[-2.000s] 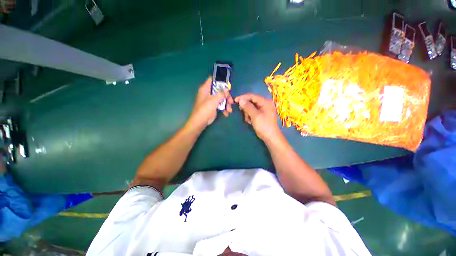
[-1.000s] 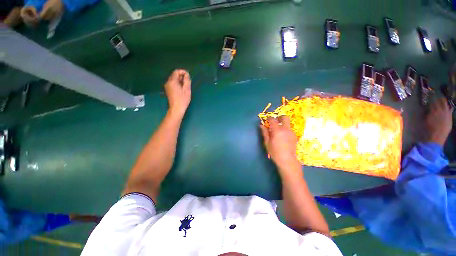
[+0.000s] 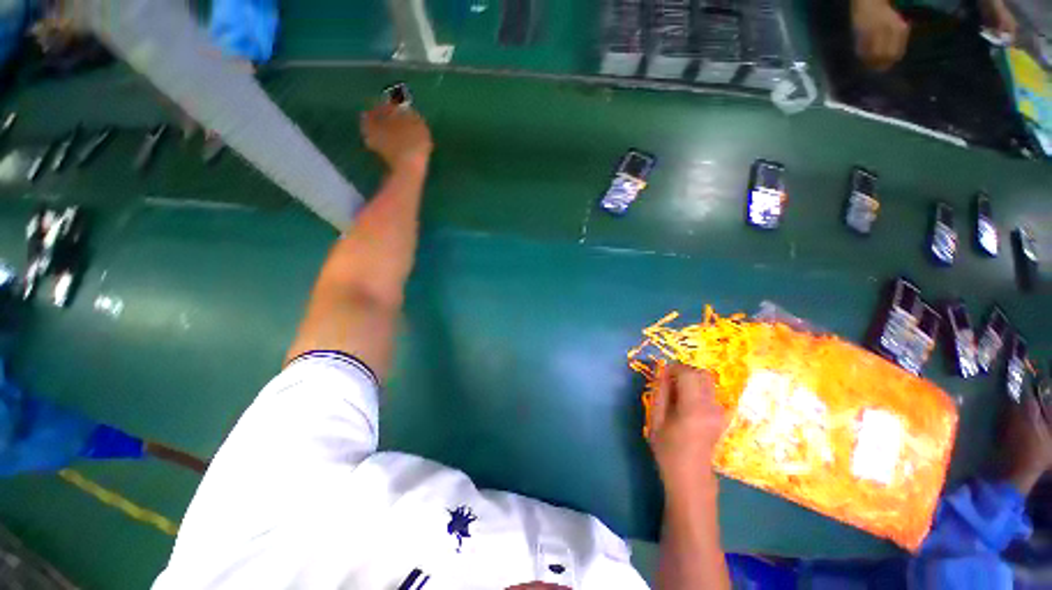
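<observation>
My left hand (image 3: 398,136) reaches over the green belt at the upper left, its fingers on a handset (image 3: 398,95) whose dark screen end shows beyond the fingertips. My right hand (image 3: 688,403) lies at the open end of the clear bag (image 3: 911,461) of orange strips, with its fingertips among the loose strips (image 3: 704,337). Whether it pinches a strip is not visible. The bag has a white label.
Several handsets (image 3: 628,182) lie spaced along the belt. More handsets (image 3: 907,326) are grouped beyond the bag. A grey post (image 3: 248,110) slants over the left. Grey trays (image 3: 692,40) stand across the line. Another person's blue sleeve (image 3: 981,524) is at the right.
My left hand has let go of the earlier handset, then moved forward onto another on the belt. My right hand has moved from beside the handset into the strips. The view has shifted.
</observation>
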